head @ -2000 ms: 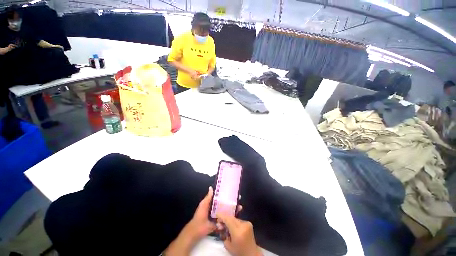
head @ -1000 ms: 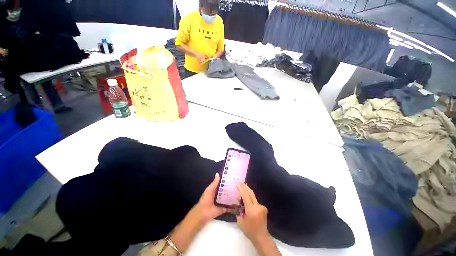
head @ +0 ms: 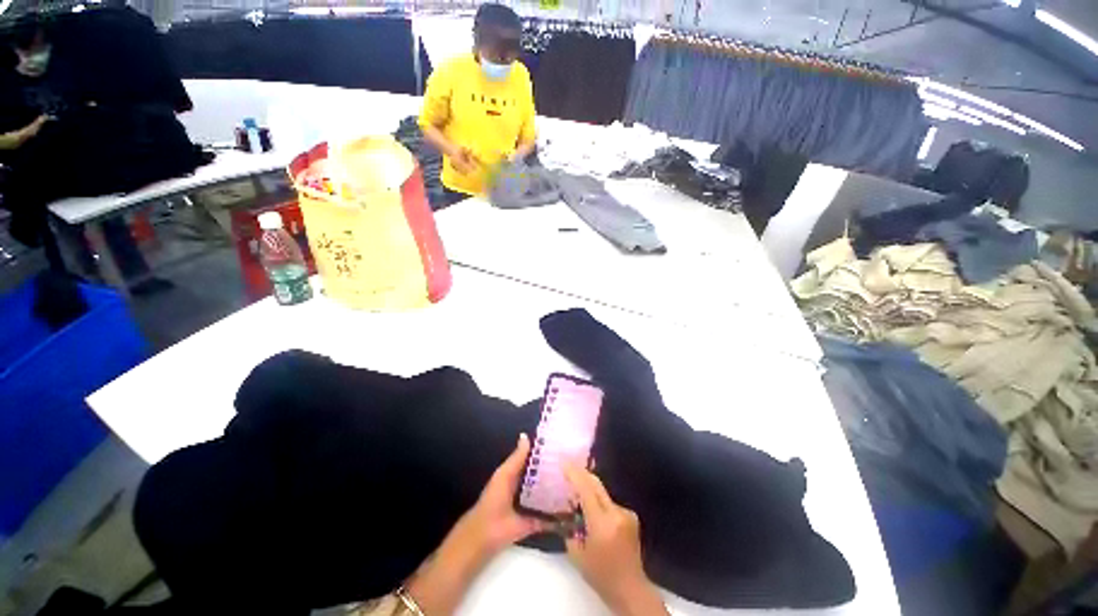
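A smartphone [head: 562, 445] with a lit pink-white screen is held upright above the black trousers. My left hand [head: 496, 511] is bare and grips the phone along its left side and lower end. My right hand [head: 606, 529] is at the phone's lower right, with a finger over the screen; a small dark item seems to be in it, too small to name. The black trousers [head: 349, 481] lie spread on the white tabletop under and around both hands, with one end pointing away from me. Their details are too dark to see.
A yellow-red bag [head: 371, 229] and a bottle [head: 284, 261] stand at the far left table edge. A person in yellow [head: 482, 108] handles grey trousers [head: 602, 214] across the table. A blue bin [head: 72, 385] is at left. Beige garments [head: 951, 325] are heaped at right. Another person is far left.
The view has shifted, with the table scene placed a little to the right of where it was two seconds ago. My right finger has moved over the screen. The phone remains in my hands.
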